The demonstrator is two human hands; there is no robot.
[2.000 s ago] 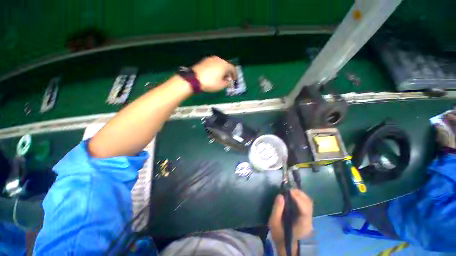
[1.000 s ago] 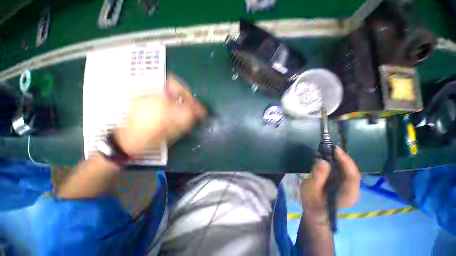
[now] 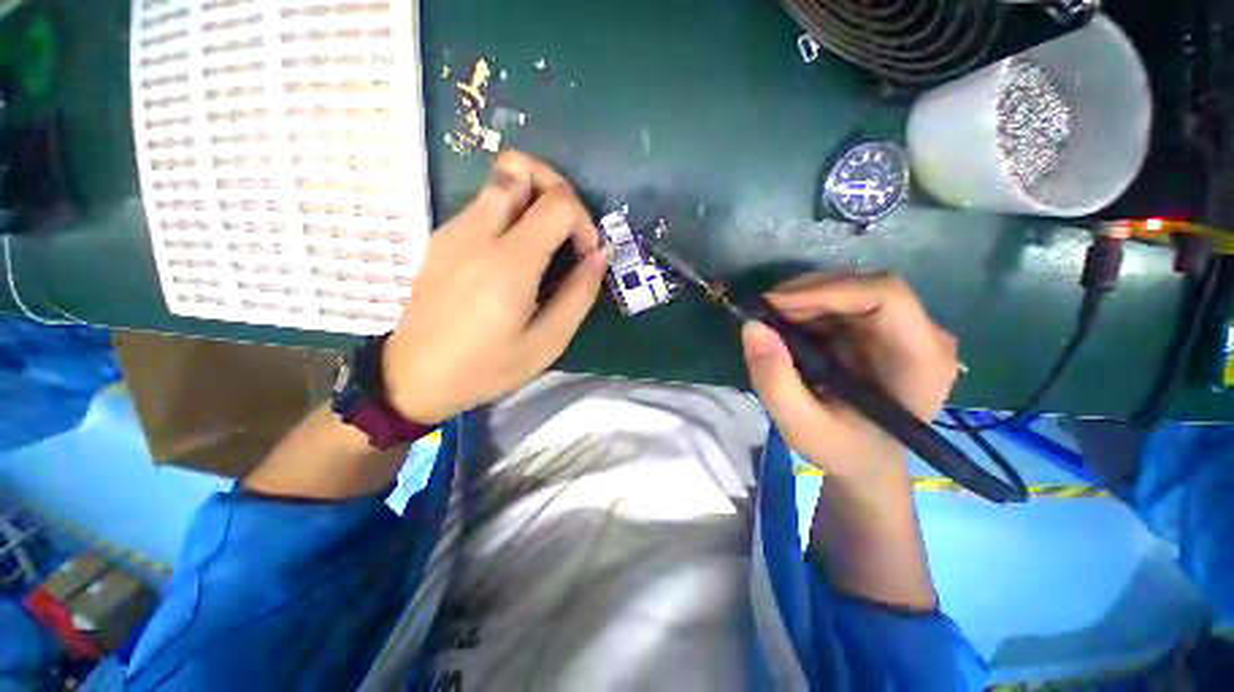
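Observation:
The small circuit board (image 3: 642, 279) lies on the dark green mat in front of me, slightly tilted in plan. My left hand (image 3: 508, 277) is at its left side, with thumb and fingertips at the board's upper left edge; whether they pinch it or a tiny part is hard to tell. My right hand (image 3: 855, 365) holds the soldering iron (image 3: 866, 395) like a pen. The iron's thin metal tip points up and left and is at the board's right side; contact cannot be told.
The white component sheet (image 3: 284, 162) lies at left. Small gold parts (image 3: 476, 115) lie right of it. A round dial (image 3: 866, 183), a white cup (image 3: 958, 135) of silvery bits and a round wire grille (image 3: 907, 34) are at upper right. Cables hang at right.
My left hand has moved from over the sheet to the board. The iron has left the cup and its tip is now at the board. The view has shifted closer to the mat.

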